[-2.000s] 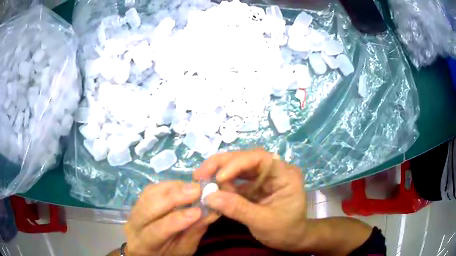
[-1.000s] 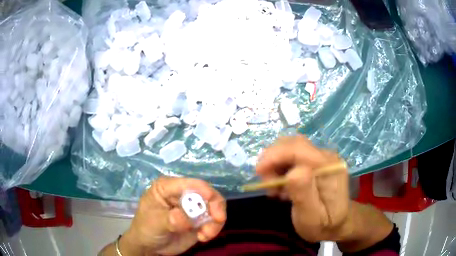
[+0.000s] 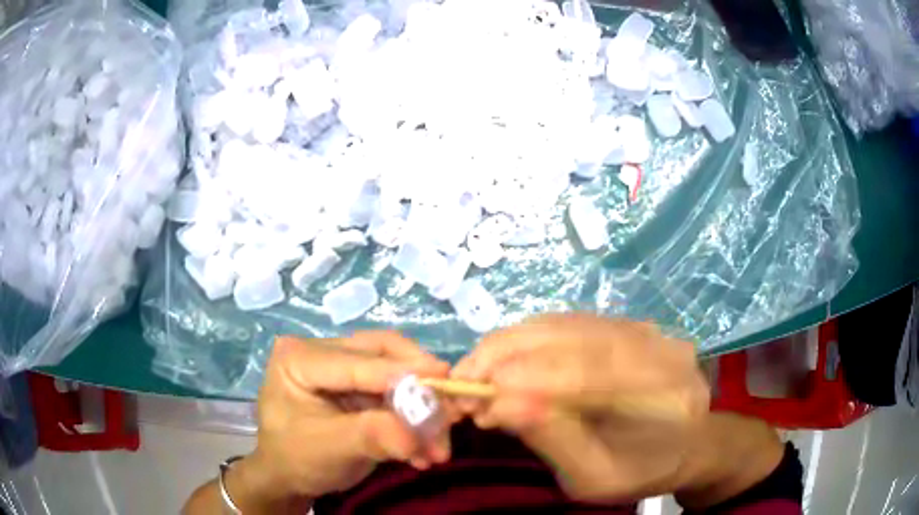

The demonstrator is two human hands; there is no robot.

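Note:
My left hand [image 3: 338, 417], bare with a bracelet at the wrist, holds a small clear housing [image 3: 428, 427] in its fingertips. A white holed insert [image 3: 411, 396] sits at the housing's open end. My right hand [image 3: 595, 407], partly blurred, holds a thin tan wooden stick [image 3: 458, 386]. The stick's tip is at the insert; whether it presses into a hole is too blurred to tell. An overexposed heap of white parts [image 3: 464, 111] lies in front of my hands, with frosted housings [image 3: 351, 301] around its near edge.
The heap lies on a wrinkled clear plastic sheet [image 3: 746, 272] over the green table [image 3: 887, 236]. A bulging poly bag of parts [image 3: 76, 191] stands left. Another clear bag [image 3: 867, 60] and a dark object [image 3: 756, 28] are upper right. Red stools [image 3: 796, 392] show below the table edge.
My right hand has moved left and brought the stick from beside the left hand to the insert. The left hand has turned slightly, with the housing still in its fingers.

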